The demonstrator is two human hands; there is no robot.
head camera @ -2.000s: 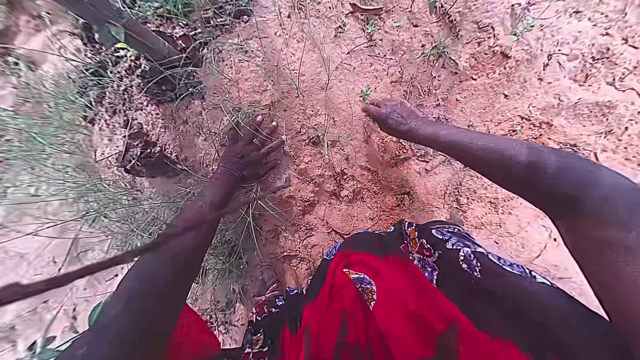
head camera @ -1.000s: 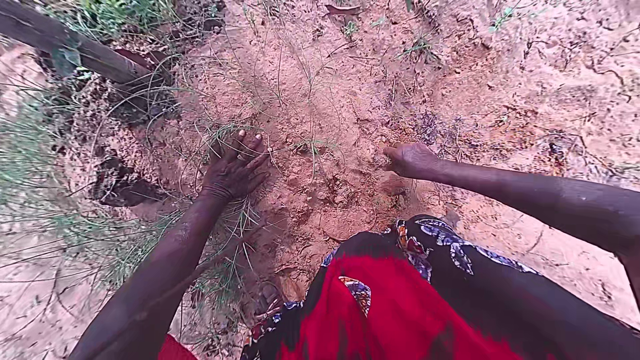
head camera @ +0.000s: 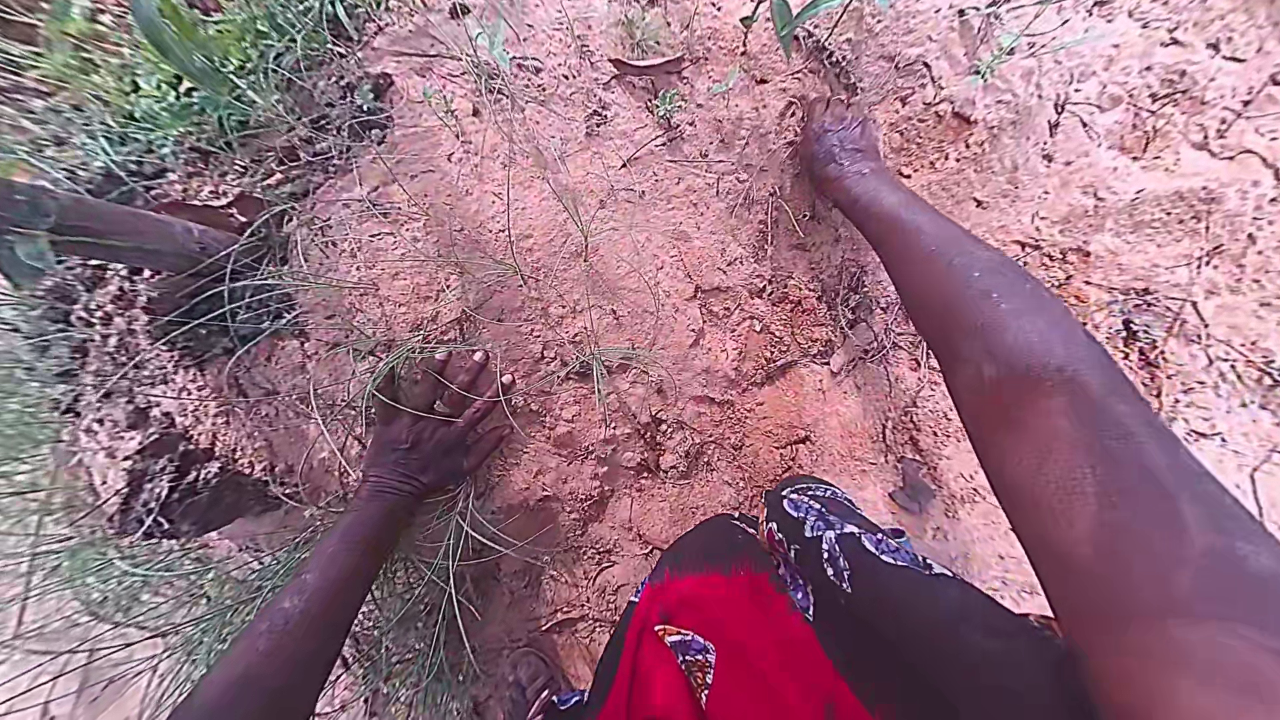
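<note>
My left hand (head camera: 435,425) rests palm down on the reddish soil (head camera: 700,400), its fingers spread among thin grass stems (head camera: 450,560). Farther forward on the right, my right hand (head camera: 842,145) is at the soil, just below a small green-leaved plant (head camera: 790,22). Its fingers point away and are partly hidden, so whether they grip anything cannot be told. Between the hands, a sparse tuft of grass (head camera: 598,358) grows from the ground.
A wooden pole or trunk (head camera: 120,232) juts in from the left, beside a dark hollow (head camera: 200,495). Dense green grass (head camera: 200,80) fills the upper left corner. A curled dry leaf (head camera: 648,66) lies near the top. My patterned cloth (head camera: 850,600) covers my legs below.
My right hand has reached forward, away from my body, to the soil by the leafy plant. My left hand stays flat on the ground by the grass.
</note>
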